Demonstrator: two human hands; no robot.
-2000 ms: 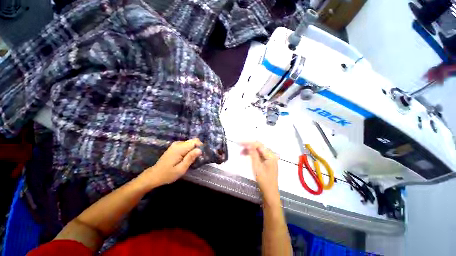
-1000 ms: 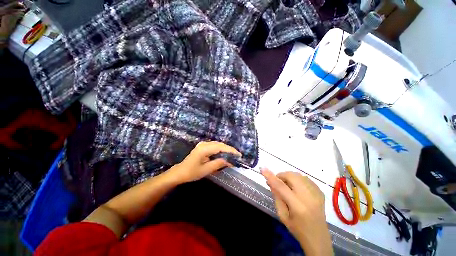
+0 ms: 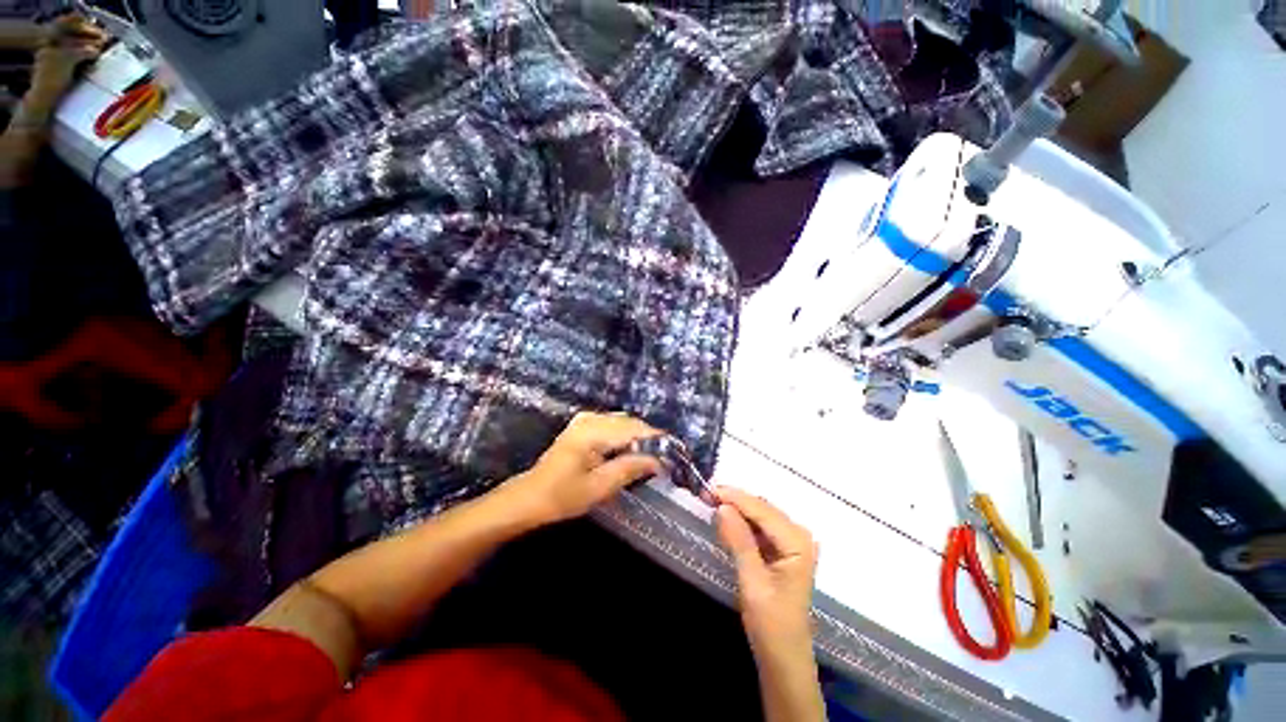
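Observation:
The plaid jacket [image 3: 522,296], grey, black and white, lies bunched on the white machine table left of the needle area. My left hand [image 3: 599,463] pinches a small dark folded corner of it [image 3: 674,459] at the table's front edge. My right hand [image 3: 766,547] is closed at the fingertips just right of that corner, on something thin and light, a thread or a thin tool; I cannot tell which. Scissors [image 3: 997,571] with one red and one orange-yellow handle lie to the right, with a thin silver tool [image 3: 1034,487] beside them.
The white JACK sewing machine [image 3: 1044,353] stands at the right, its presser foot area [image 3: 853,343] behind my hands. Small black pieces [image 3: 1121,649] lie right of the scissors. A ruler strip [image 3: 846,642] runs along the front edge. A blue bin [image 3: 120,592] is at lower left. Another person's hand [image 3: 57,64] shows at upper left.
The view has shifted right since the first frame. My right hand went from apart, near the table edge, to close beside the pinched corner. My left hand keeps its hold on the corner.

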